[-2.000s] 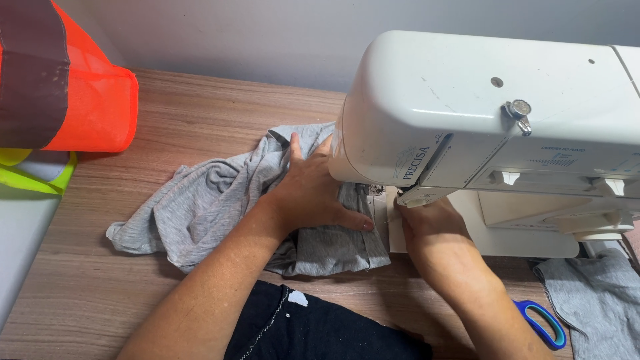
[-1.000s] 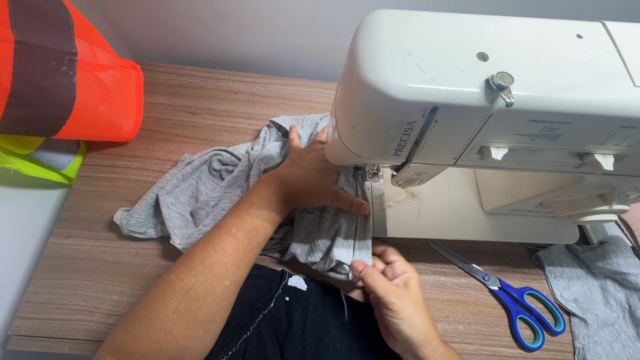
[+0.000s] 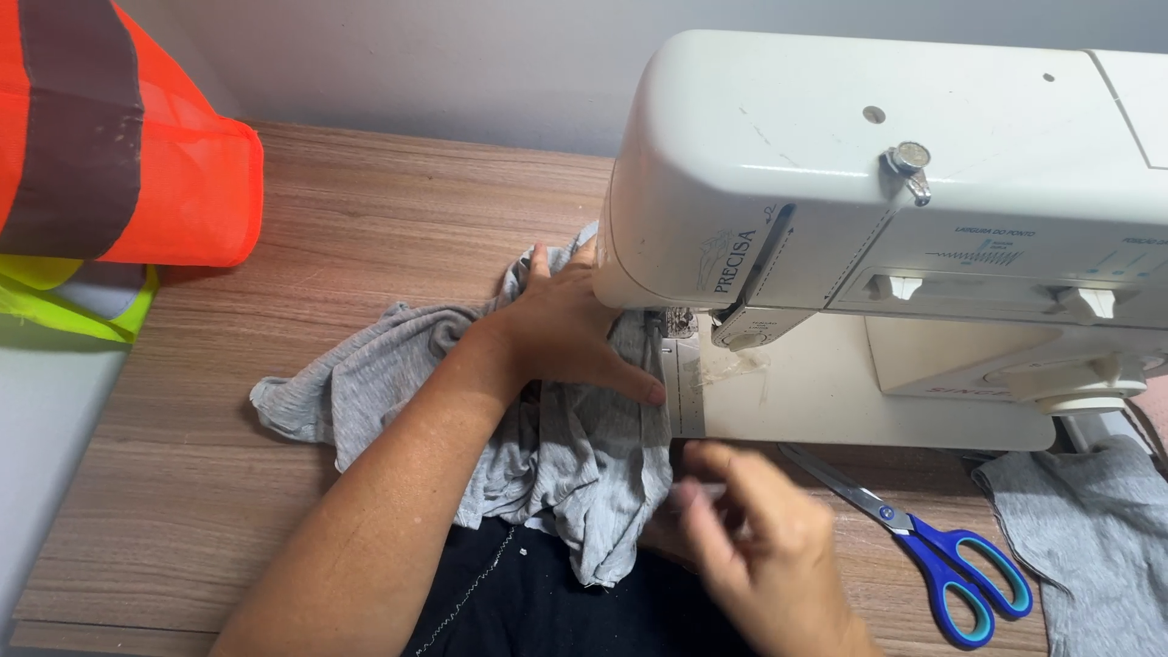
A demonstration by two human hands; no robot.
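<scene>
A white sewing machine (image 3: 785, 182) stands at the right, its presser foot (image 3: 677, 321) partly hidden behind the head. Bunched grey knit fabric (image 3: 584, 456) lies left of the needle area, its front end hanging over dark cloth (image 3: 566, 602). My left hand (image 3: 570, 328) rests spread on the grey fabric beside the machine head, thumb near the fabric's right edge. My right hand (image 3: 766, 538) is just right of the fabric's front end, fingers bent and blurred; whether something thin is between its fingertips cannot be told.
Blue-handled scissors (image 3: 949, 566) lie on the wooden table (image 3: 219, 511) at the right, blades pointing toward the machine. More grey fabric (image 3: 1095, 538) lies beyond them. An orange cloth with a dark band (image 3: 196, 182) and a yellow-green piece (image 3: 137, 306) are at the upper left.
My right hand was by the needle area, then held the fabric's front edge; now it is apart from that edge, farther right. The fabric's front end has bunched. My left hand stays on the fabric.
</scene>
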